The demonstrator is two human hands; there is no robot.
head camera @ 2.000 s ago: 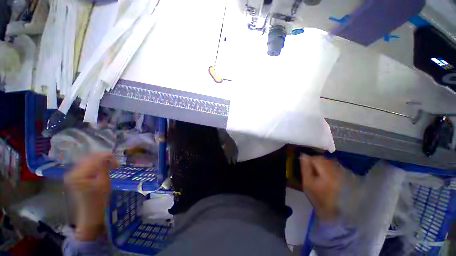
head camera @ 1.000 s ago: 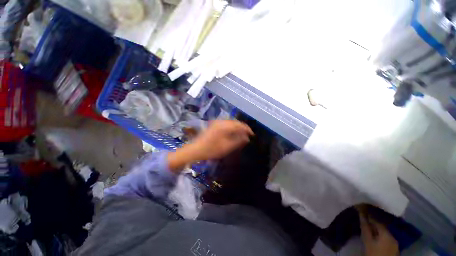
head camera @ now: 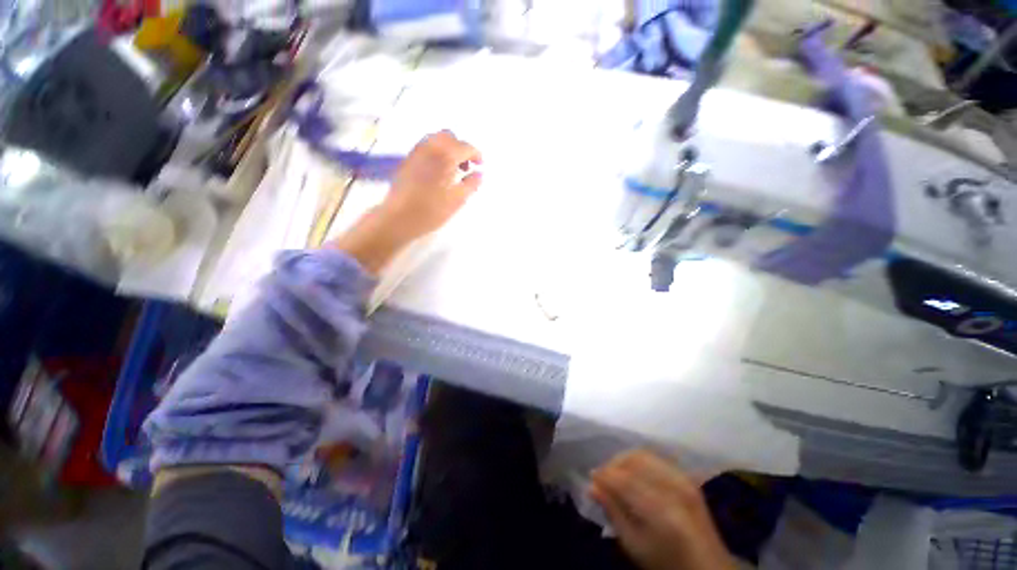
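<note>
A white cut panel (head camera: 680, 390) lies under the needle area of the sewing machine (head camera: 769, 167), and its near end hangs over the table's front edge. My right hand (head camera: 652, 507) is at this hanging end, fingers curled onto the cloth. My left hand (head camera: 435, 184) is over the table left of the machine head, thumb and fingertips close together. Glare hides whether they pinch something. White strips (head camera: 268, 228) lie left of it, partly behind my sleeve. A purple tie strip (head camera: 346, 161) runs up to my left hand.
A purple cloth band (head camera: 853, 212) hangs over the machine head. A black display (head camera: 948, 301) and a small dark tool (head camera: 981, 429) are at right. The ruler strip (head camera: 468, 356) runs along the front edge. Blue baskets (head camera: 128, 390) stand below the table. Dark items clutter the upper left.
My left hand has moved from below the table edge up onto the table beside the strips. My right hand is now at the panel's hanging end. The view has swung back up toward the machine.
</note>
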